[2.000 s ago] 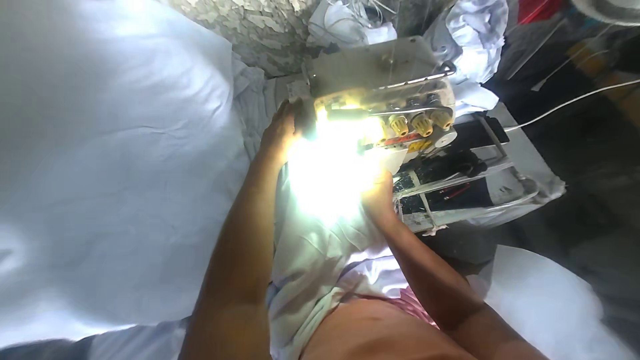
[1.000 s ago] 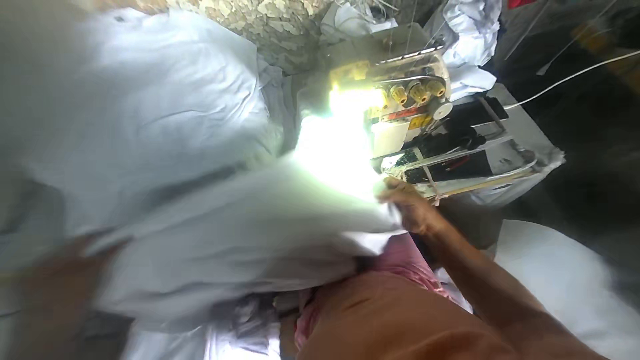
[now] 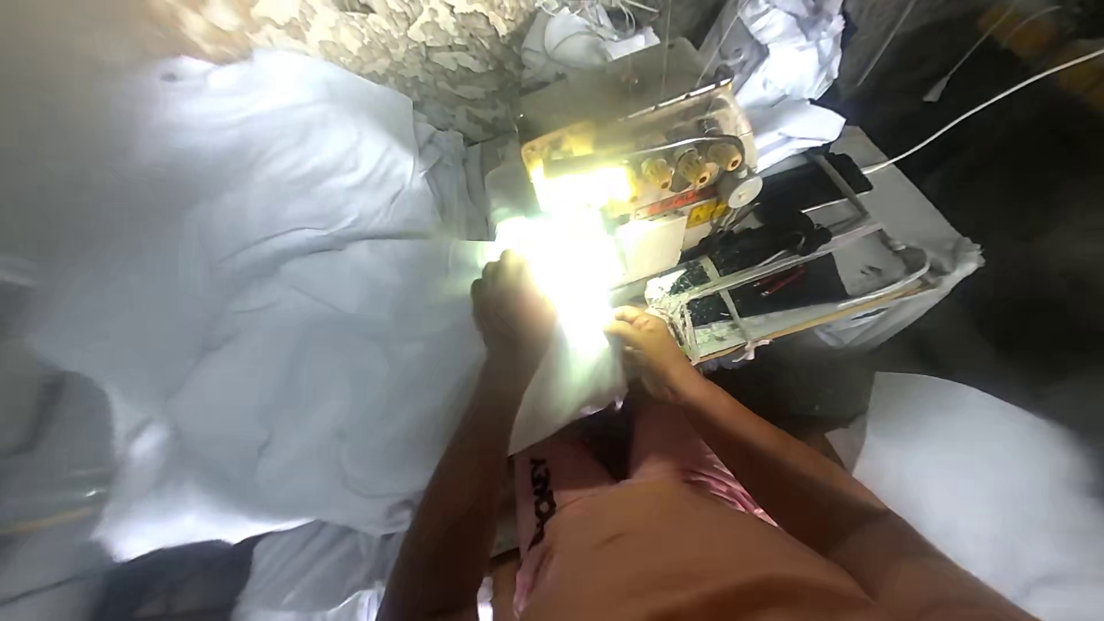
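An industrial sewing machine (image 3: 638, 164) with yellow tension knobs (image 3: 693, 167) stands at the upper middle. Its bright lamp washes out the needle area. White fabric (image 3: 565, 397) hangs from that glare toward my lap. My left hand (image 3: 513, 306) rests on the fabric at the glare's left edge, fingers bent; whether it pinches the cloth is hard to tell. On the right side of the glare, my right hand (image 3: 651, 345) holds the fabric's edge between thumb and fingers.
A large heap of white fabric (image 3: 328, 345) covers the left side. Right of the machine are a metal wire frame (image 3: 776, 276) and a white cable (image 3: 992, 112). More white cloth (image 3: 975, 483) lies at lower right, and crumpled white material (image 3: 789, 60) sits behind the machine.
My left hand swung out to the far left with the fabric one second ago and is back by the machine. White cloth now spreads over the left heap. My right hand has stayed near the machine.
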